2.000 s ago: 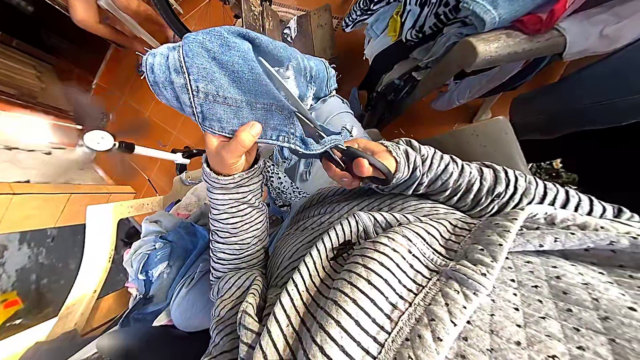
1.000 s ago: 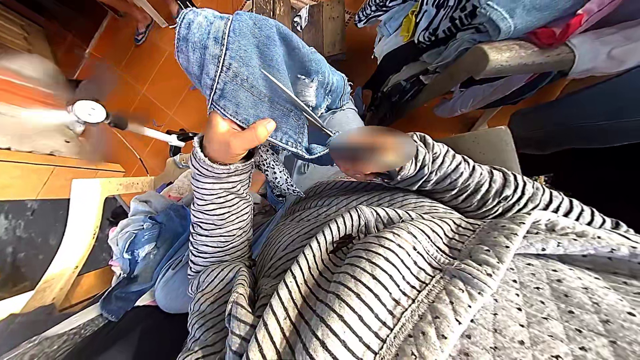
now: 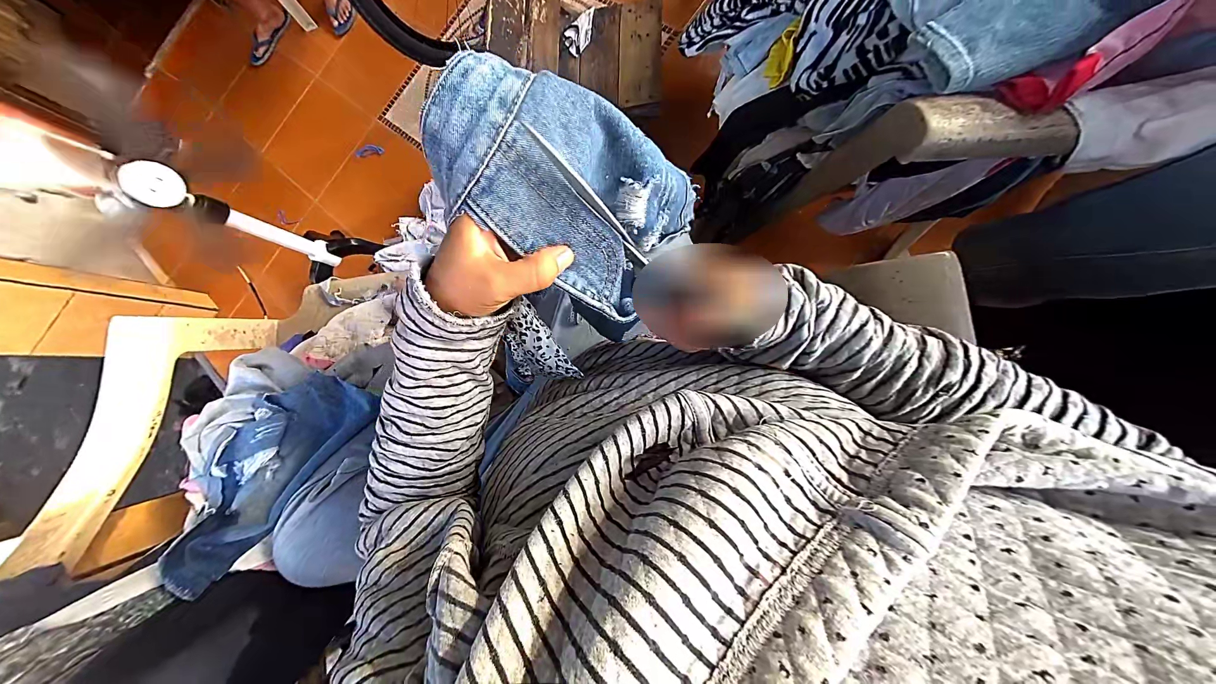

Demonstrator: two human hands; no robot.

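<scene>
A piece of blue denim (image 3: 560,180) with a frayed patch is raised in front of me. My left hand (image 3: 494,271) grips its near left edge, thumb lying on top. The long metal blade of a pair of scissors (image 3: 579,190) lies across the face of the denim. My right hand (image 3: 708,296) is blurred at the near end of that blade; its fingers and the scissor handles cannot be made out. A dark floral cloth (image 3: 537,347) hangs below the denim, beside my left wrist.
Clothes (image 3: 855,57) are heaped at the upper right by a wooden armrest (image 3: 988,128). Denim scraps (image 3: 275,437) lie left of my lap beside a pale chair frame (image 3: 123,418). A fan (image 3: 152,183) stands at the left. Another person's sandalled feet (image 3: 271,38) are at the top left.
My right hand stays by the denim but is now blurred, and the scissor handles seen two seconds ago are no longer discernible. The other person's hand at the top left has left view.
</scene>
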